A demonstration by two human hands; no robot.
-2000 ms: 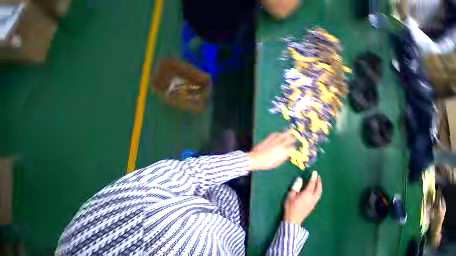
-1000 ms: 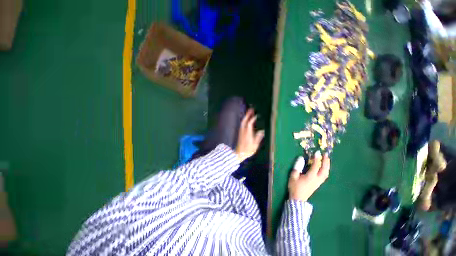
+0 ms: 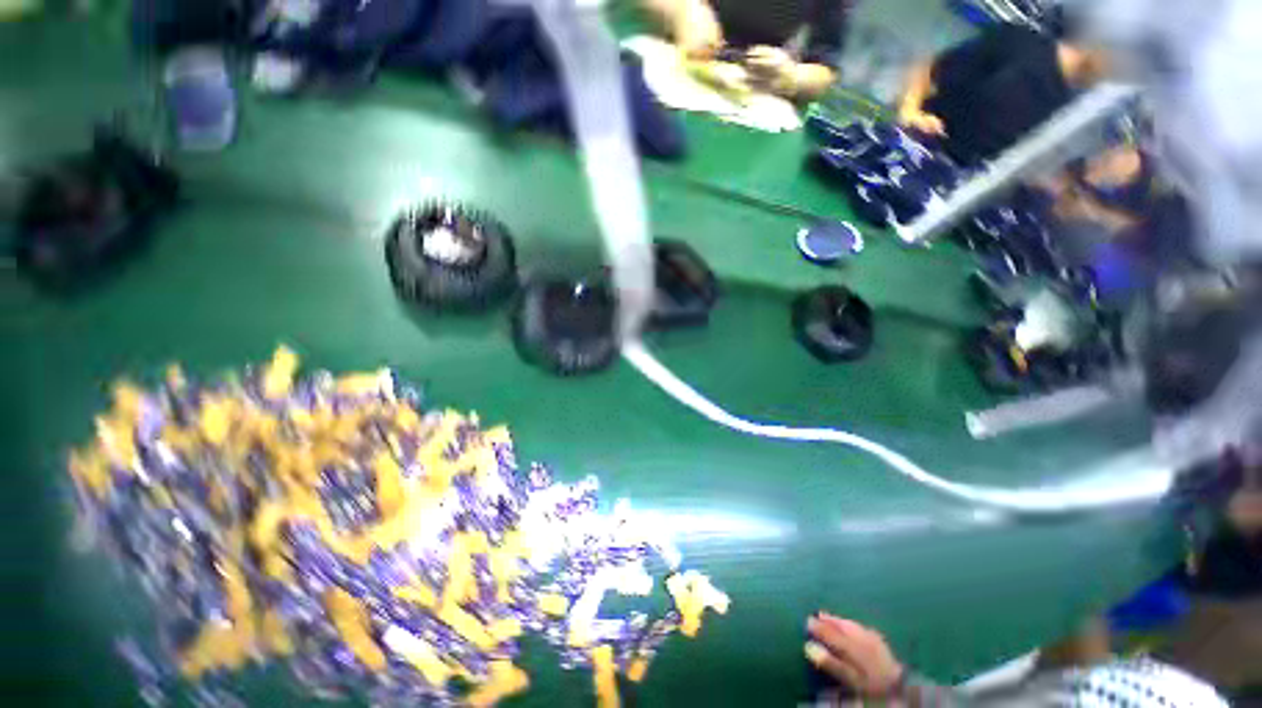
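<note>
Neither of my hands shows in the head view. A large loose heap of small silvery-purple parts with yellow tabs (image 3: 346,533) lies on the green bench (image 3: 747,360) at the lower left, nearest to me. Behind it stand black round ribbed fan heads: one (image 3: 450,260) has a bright centre, another (image 3: 568,321) sits right of it, and a smaller one (image 3: 833,322) lies farther right. The picture is blurred.
A thick white cable (image 3: 817,434) loops across the bench to the right. Another person's hand (image 3: 854,656) rests at the lower right, by a dotted sleeve (image 3: 1142,686). Another person in dark clothes (image 3: 1003,90) sits at the upper right. A dark parts pile lies along the far side.
The view has swung to look along the bench; the heap is now larger, at lower left. Both my hands and striped sleeves have left the picture. The cable and other people have come in.
</note>
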